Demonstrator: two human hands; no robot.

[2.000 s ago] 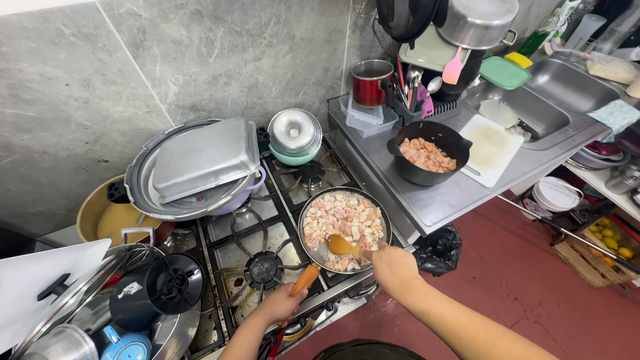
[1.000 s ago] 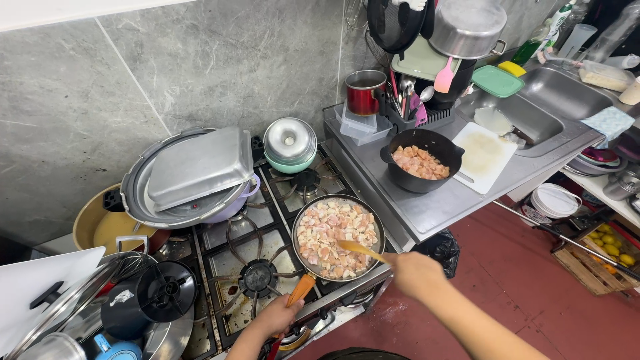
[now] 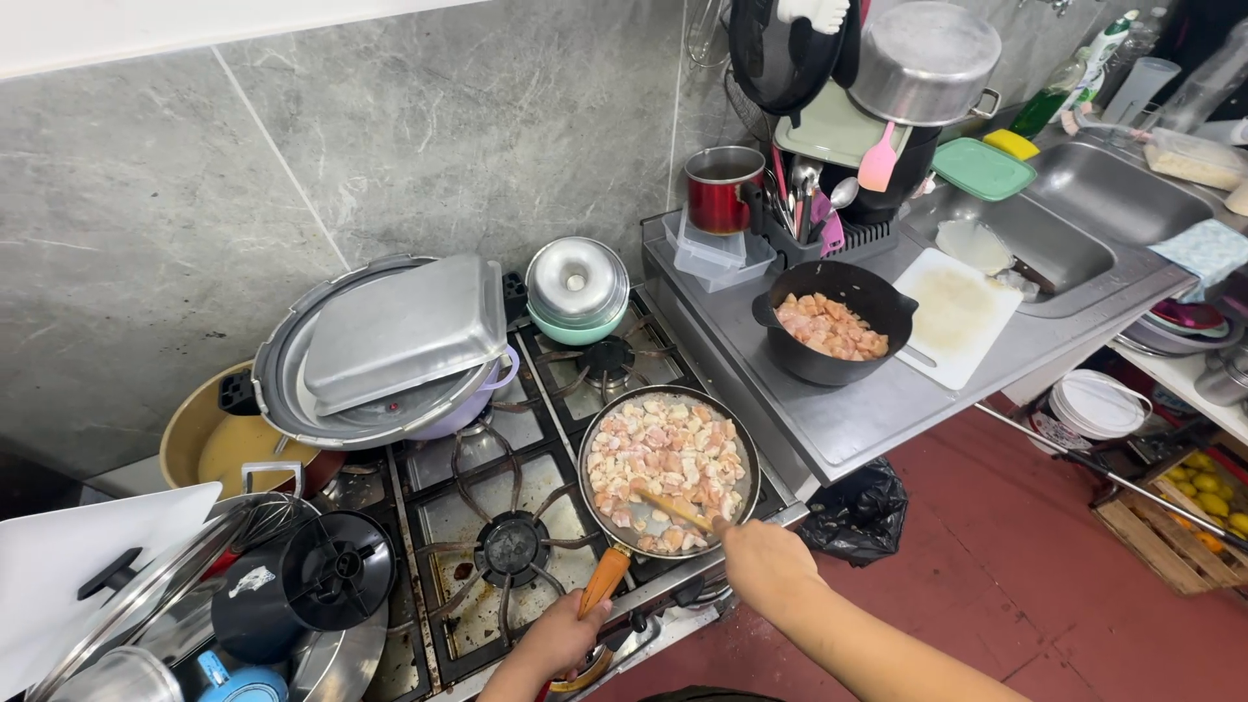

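A frying pan [image 3: 749,478] full of diced chicken pieces [image 3: 673,453], part pale and part pink, sits on the front right burner of a gas stove. My left hand [image 3: 564,634] grips the pan's orange handle [image 3: 604,577]. A wooden spoon [image 3: 678,509] is in my right hand [image 3: 765,561], its lower end down among the pieces near the front of the pan. On the steel counter to the right stands a black pot [image 3: 837,370] holding raw diced chicken [image 3: 829,327], beside a white cutting board [image 3: 960,317].
Left of the pan is a bare burner [image 3: 512,546]. Behind it, a metal baking pan [image 3: 405,331] lies on stacked cookware. A black blender part [image 3: 341,570] and lids crowd the left side. A ring mould [image 3: 577,278] sits at the back, and a double sink [image 3: 1043,244] lies far right.
My right hand has moved the wooden spoon about within the frying pan, among the chicken pieces. My left hand stays at the pan's handle.
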